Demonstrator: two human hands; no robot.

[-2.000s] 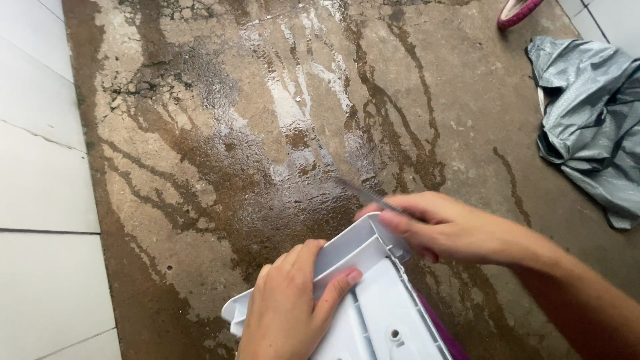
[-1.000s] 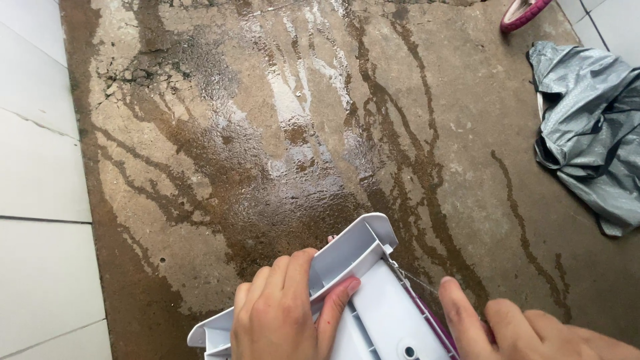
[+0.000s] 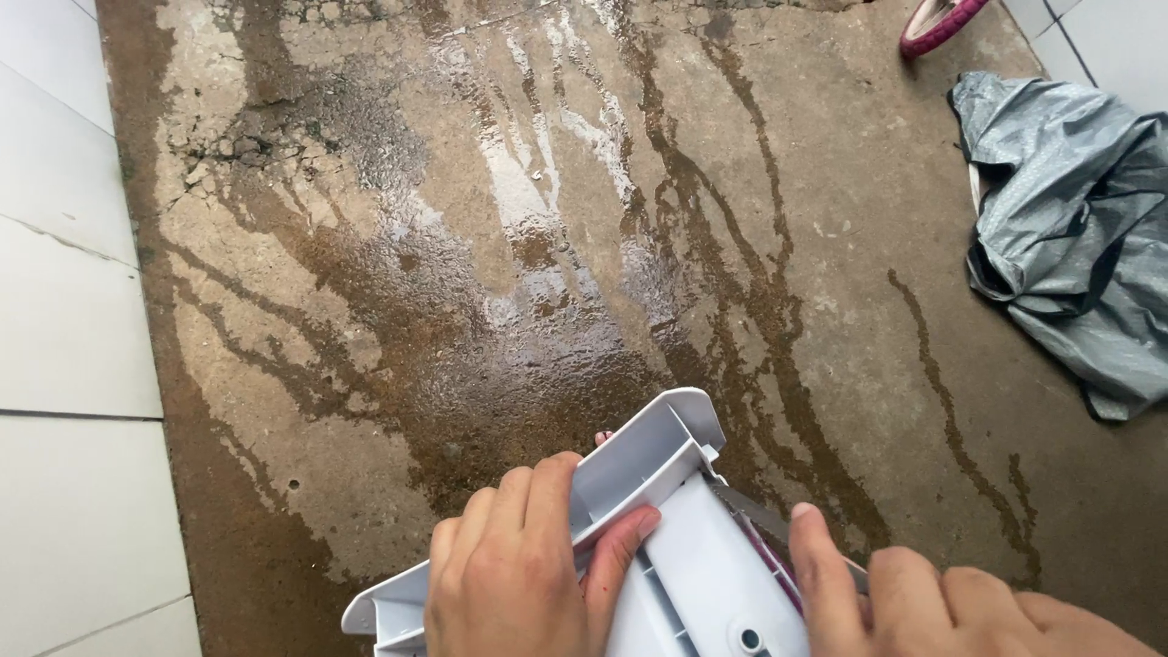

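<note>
A white ribbed plastic part (image 3: 721, 557), with a raised trough-like rim along its top and a round screw boss, lies at the bottom centre. My left hand (image 3: 529, 557) grips that rim, fingers over the outer side and thumb inside. In my right hand (image 3: 912, 593) is a thin metal blade (image 3: 753, 513), probably a knife, its handle hidden by the fingers. The blade rests against the part's right edge, near the upper corner. A strip of purple shows beneath that edge.
Wet, cracked concrete floor (image 3: 876, 383) spreads out below. White wall tiles (image 3: 73, 319) run along the left. A crumpled silver-grey tarp-like cover (image 3: 1077, 237) lies at right, with part of a pink wheel (image 3: 944, 26) above it.
My right hand was at the part's upper corner two seconds ago and is now lower, beside its right edge. The left hand has kept its grip on the rim throughout.
</note>
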